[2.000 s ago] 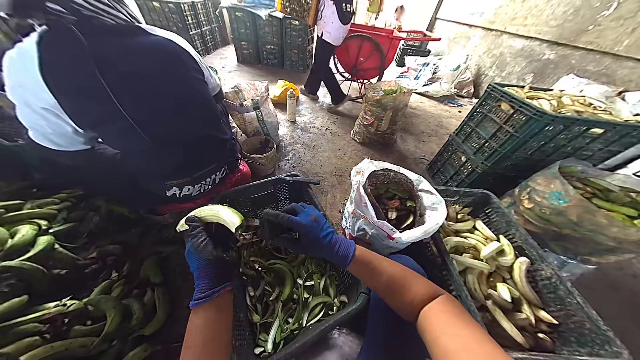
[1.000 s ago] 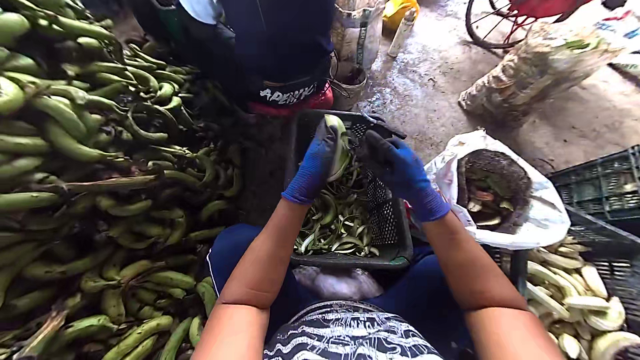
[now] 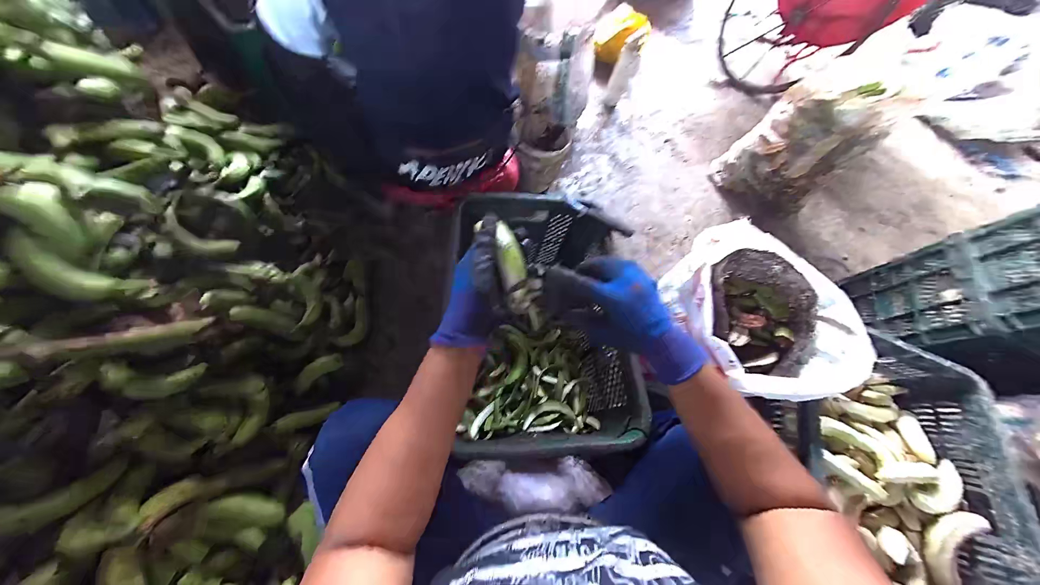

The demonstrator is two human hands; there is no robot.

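My left hand (image 3: 475,288), in a blue glove with dark palm, grips a partly peeled green plantain (image 3: 510,256) held upright above a dark plastic crate (image 3: 552,445). Close against the plantain's lower right side is my right hand (image 3: 605,305), gloved alike, its fingers curled; whether it holds a tool is hidden by blur and the dark glove. Strips of green and white peel (image 3: 536,390) lie in the crate beneath both hands.
Green plantains (image 3: 203,317) are heaped at left. A white sack (image 3: 845,333) with scraps stands at right, beside a crate (image 3: 967,390) of peeled plantains (image 3: 894,463). Ahead sits a person in dark clothes (image 3: 431,81). Another sack (image 3: 788,146) and a red wheelbarrow (image 3: 837,20) are farther off.
The view has swung down and left since two seconds ago. My right hand has come closer to the plantain than it was one second ago, when a gap showed between them.
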